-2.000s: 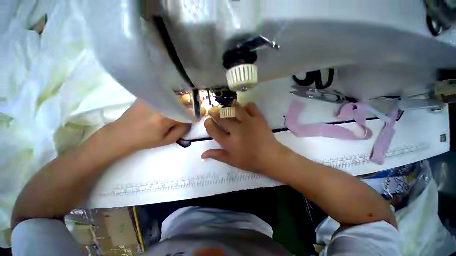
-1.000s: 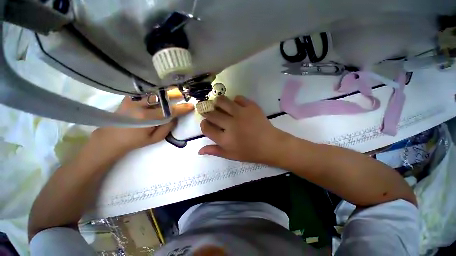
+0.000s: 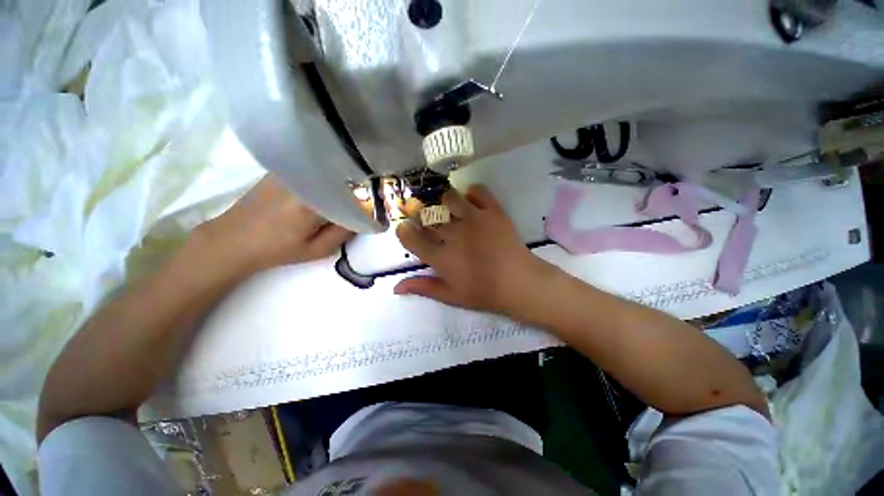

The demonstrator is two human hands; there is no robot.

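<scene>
The white-grey sewing machine (image 3: 601,73) fills the top of the view, with a ribbed cream knob (image 3: 448,145) near the lit needle area (image 3: 390,194). My left hand (image 3: 281,228) lies on the bed left of the needle, its fingertips partly behind the machine head. My right hand (image 3: 470,247) lies just right of the needle, fingers bent, fingertips near the presser foot. Any piece under the fingers is too hidden and glared to tell. The white fabric heap (image 3: 126,184) lies left of the machine, beside my left arm.
Scissors with black loops (image 3: 593,142) and a thin metal tool (image 3: 606,174) lie right of the needle. A pink strip (image 3: 630,238) lies in front of them. A printed ruler (image 3: 388,349) runs along the front edge. Below are a cardboard box (image 3: 237,450) and an off-white pile (image 3: 824,417).
The view has swung back after tilting a second ago. My left hand has shifted slightly left, away from the needle. My right hand stays close beside the needle.
</scene>
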